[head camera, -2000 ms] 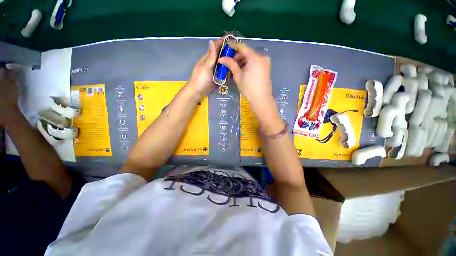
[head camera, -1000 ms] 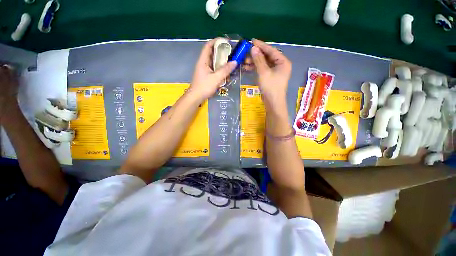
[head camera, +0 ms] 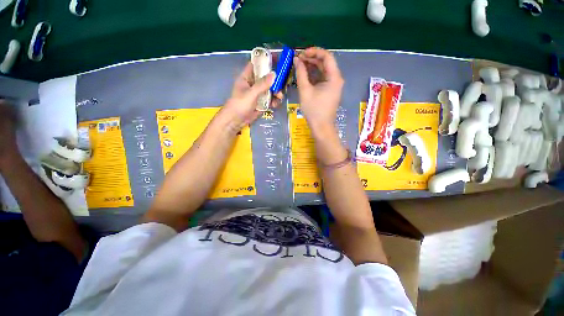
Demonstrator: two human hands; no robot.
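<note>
My left hand (head camera: 250,95) holds a cream plastic housing (head camera: 262,65), upright with its hollow side showing. Its thumb also presses against the lower part of a bright blue battery pack (head camera: 283,69), which is outside the housing and just right of it, slightly tilted. My right hand (head camera: 320,77) is close to the right of the battery pack, with thumb and fingers bent together near its upper part. Whether it pinches a wire or board is too small and blurred to tell.
A green belt (head camera: 297,24) with housings runs behind the bench. A wrapped orange-red stick (head camera: 384,120) and a heap of white housings (head camera: 510,123) lie right, above an open carton (head camera: 525,247). More housings (head camera: 65,163) and another person's arm (head camera: 37,191) are left.
The blue battery pack was inside the housing two seconds ago and is now out beside it. Since one second ago it has turned more upright. The belt's housings have shifted left.
</note>
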